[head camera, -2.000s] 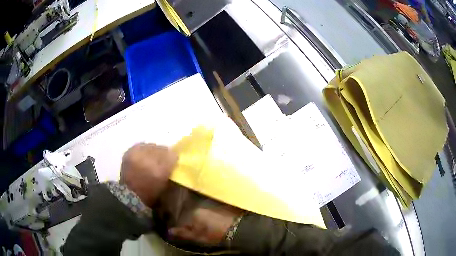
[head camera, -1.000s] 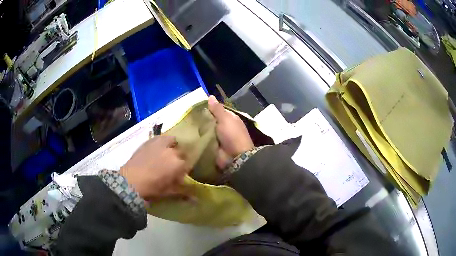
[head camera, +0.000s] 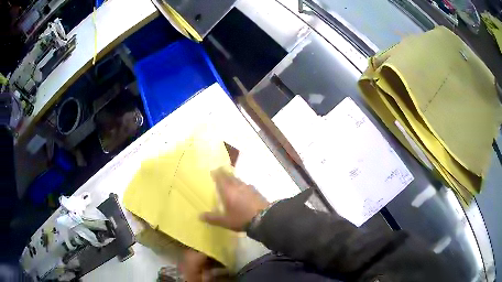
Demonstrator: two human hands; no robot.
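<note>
A bag body (head camera: 179,184) lies on the white sewing table (head camera: 181,124) with its plain yellow face up. A small brown piece (head camera: 232,155) shows at its far right edge. My right hand (head camera: 236,201) is blurred and rests on the yellow face near its right side, fingers spread. My left hand (head camera: 198,265) is at the near edge of the bag body, low in the picture, blurred and partly hidden by the fabric. I cannot tell whether its fingers grip the edge.
A folded khaki bag pile (head camera: 446,104) with yellow edges lies on the grey bench at the right. White papers (head camera: 355,165) lie right of the table. A sewing machine (head camera: 77,237) stands at the lower left. A blue bin (head camera: 176,80) is beyond the table's far edge.
The bag body was bunched with its khaki side showing between both hands; now it lies flatter, yellow side up. My left hand has moved down to the near edge. The view has shifted slightly.
</note>
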